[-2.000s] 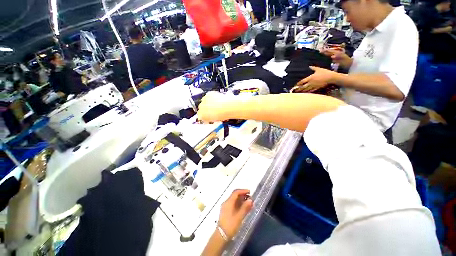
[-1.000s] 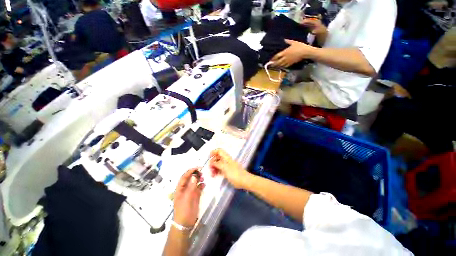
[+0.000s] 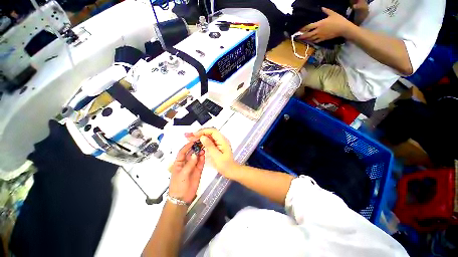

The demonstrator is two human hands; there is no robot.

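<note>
My left hand and my right hand meet in front of the white sewing machine, above the table's front edge. Their fingertips hold a small dark, partly shiny part; fingers cover some of it, and I cannot tell exactly what it is. The needle area is to the left of my hands. A black strip lies over the machine. Small black labels lie on the machine bed behind my hands. A black garment panel lies at the left.
A blue crate with dark pieces stands right of the table. A clear pouch lies near the table's right edge. A yellow tool rests on the machine. A person in a white shirt sits at the upper right, beside a red crate.
My right hand has come back from behind the machine to meet my left hand. The fingertips have closed together around the small part. The view has shifted closer to the machine.
</note>
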